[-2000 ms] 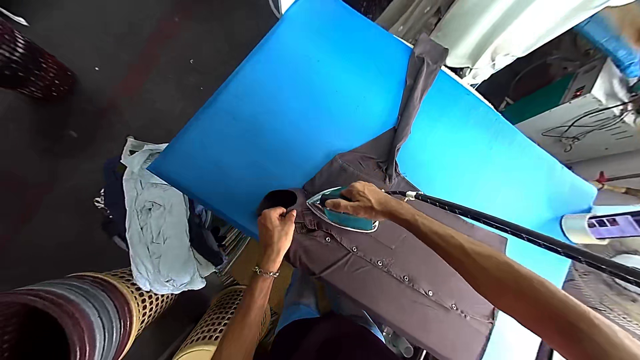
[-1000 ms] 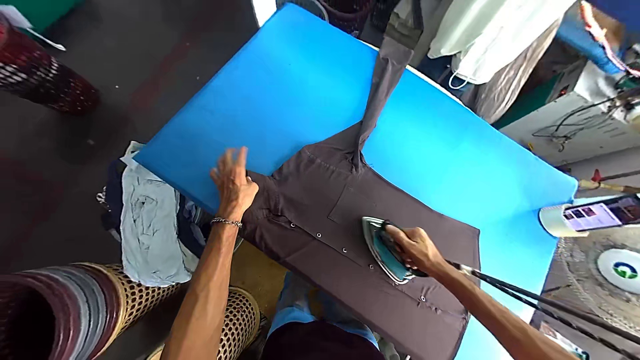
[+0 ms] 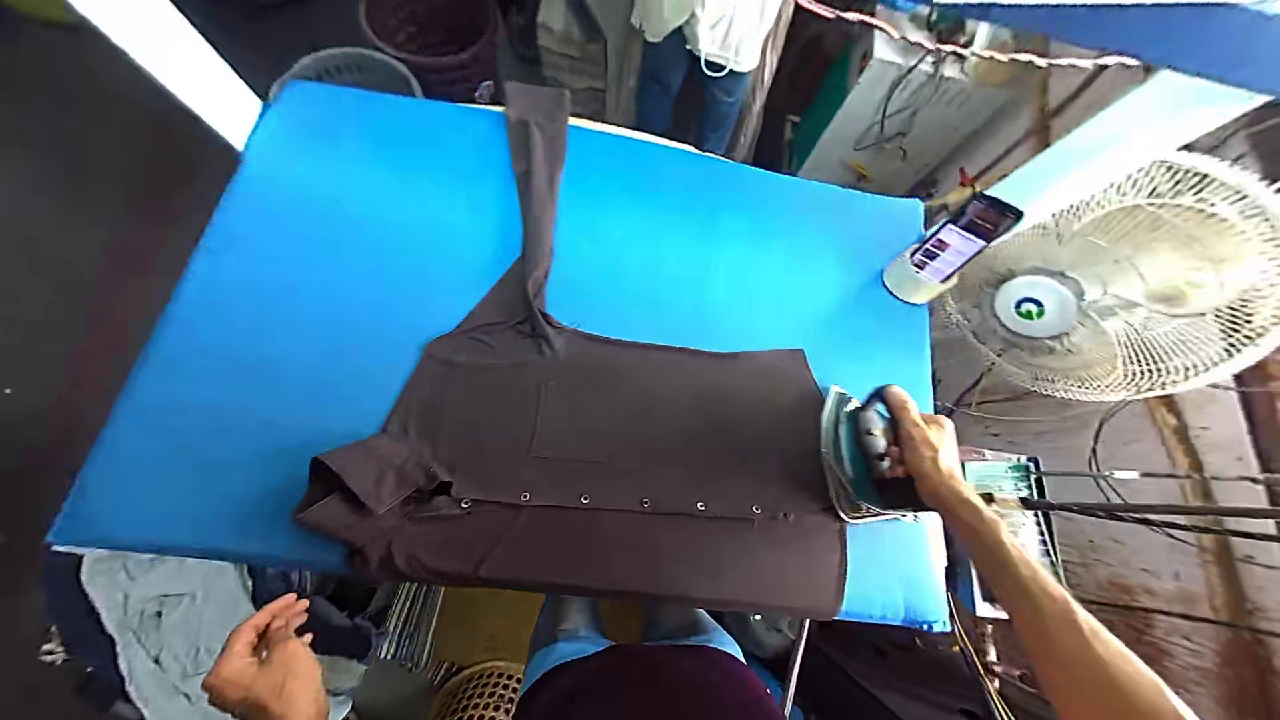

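A dark brown button-up shirt (image 3: 660, 420) lies spread on the blue padded ironing table (image 3: 370, 220), its row of snaps or buttons running lengthwise and one sleeve stretched toward the far edge. My right hand (image 3: 922, 450) grips the handle of a green iron (image 3: 862, 455) at the right end of the shirt, by the hem. The collar (image 3: 375, 475) stands partly folded at the left end. Below the table's near left edge, my left hand (image 3: 268, 660) hangs free with its fingers apart, over a pile of light blue cloth (image 3: 170, 620).
A phone (image 3: 965, 238) leans on a white round holder (image 3: 912, 277) at the table's right corner, beside a large fan (image 3: 1120, 280). Cords trail right from the iron. Baskets (image 3: 345, 72) and hanging clothes (image 3: 700, 60) are beyond the far edge; a woven basket (image 3: 480, 692) stands below.
The iron in my right hand has moved from the collar area along the shirt to the hem end. My left hand has come off the collar end and dropped below the table edge. The view has turned.
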